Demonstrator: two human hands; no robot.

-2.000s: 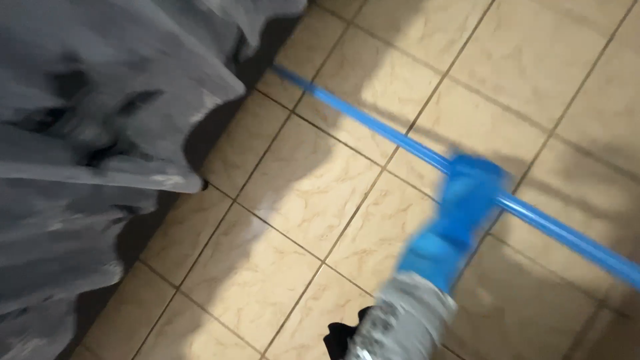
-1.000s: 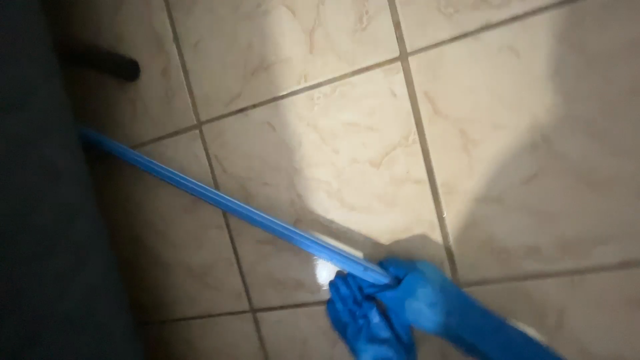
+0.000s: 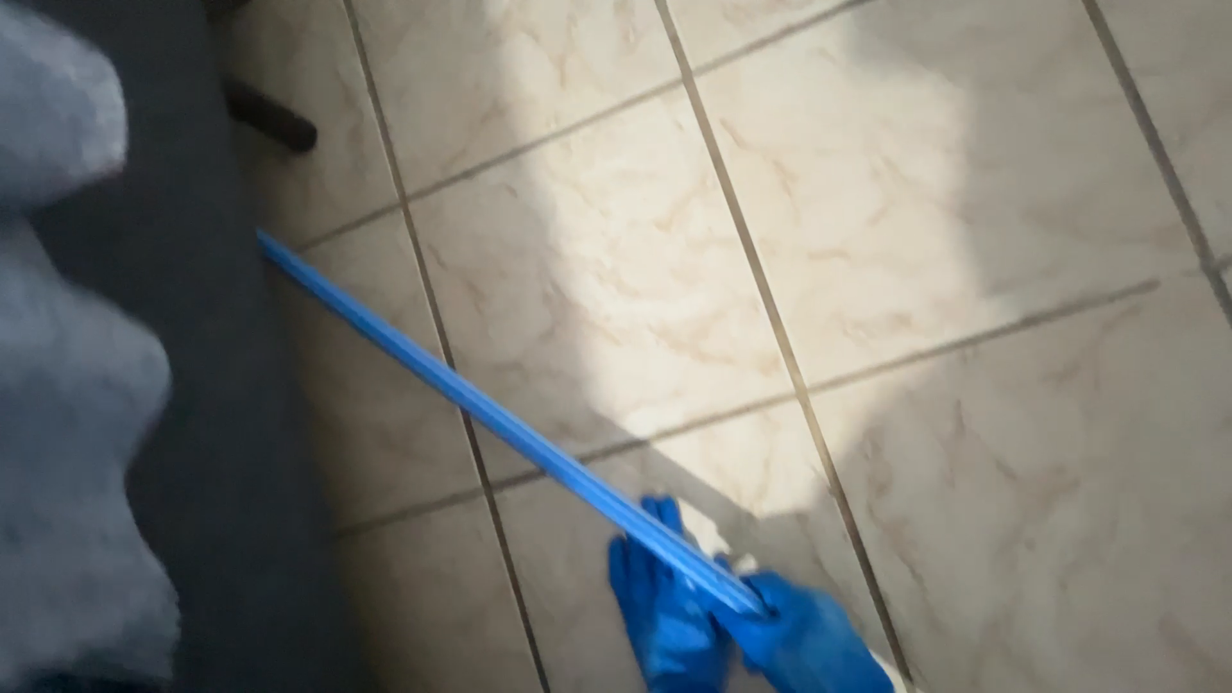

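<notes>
A blue pole [image 3: 520, 438] runs diagonally over the tiled floor, its far end hidden under dark furniture at the left. My right hand [image 3: 804, 630], in a blue glove, is closed around the near end of the pole at the bottom. Beside it is my left hand [image 3: 669, 611], also blue-gloved, with its fingers stretched out and apart. The pole crosses in front of the left palm and fingers, which are not wrapped around it; whether they touch it is unclear.
Dark furniture [image 3: 241, 414] with a low edge stands along the left, with crumpled grey fabric [image 3: 82, 385] over it. A short dark leg [image 3: 274, 117] juts out at upper left. Light beige tiles [image 3: 654, 250] cover the floor, partly in shadow.
Two seconds ago one gloved hand gripped the pole partway along; now the right hand holds its near end. The left hand's fingers have straightened and spread since one second ago. The view has shifted.
</notes>
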